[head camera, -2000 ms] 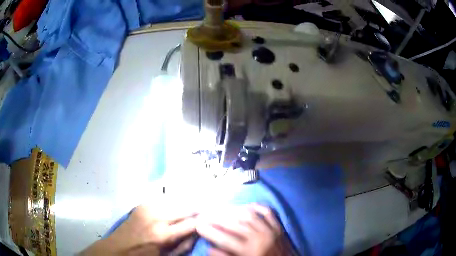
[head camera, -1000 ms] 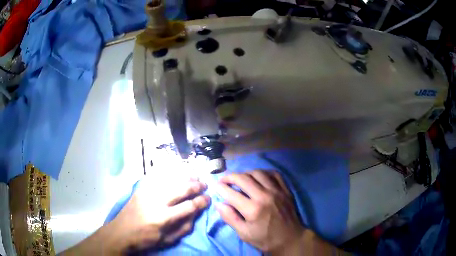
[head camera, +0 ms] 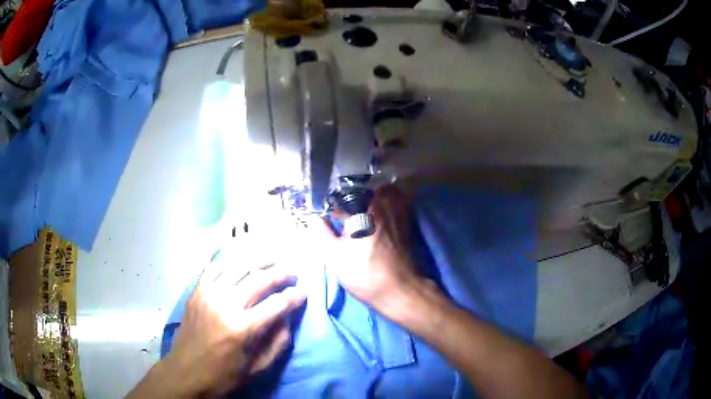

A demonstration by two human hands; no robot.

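A light-blue garment panel (head camera: 491, 273) lies under both hands and runs beneath the arm of the cream-white sewing machine (head camera: 483, 101). A narrow folded strip (head camera: 382, 339) of the same cloth lies on it. My left hand (head camera: 234, 312) rests on the panel left of the strip, fingers bent and pointing right. My right hand (head camera: 382, 249) is under the machine head, beside the thread tension knob (head camera: 360, 224), its fingers partly hidden. The needle area is lost in white glare. I cannot tell whether either hand grips the cloth.
A pale green machine lamp (head camera: 212, 156) glares left of the head. Blue cut pieces (head camera: 86, 148) hang over the table's upper left. A brown cardboard patch (head camera: 27, 312) with yellow printed tape (head camera: 58, 312) lies at the left edge. More blue cloth (head camera: 651, 343) is at the lower right.
My right hand has moved up and forward under the machine head. My left hand stays on the panel, slightly lower. The folded strip now shows between the hands. The view has shifted.
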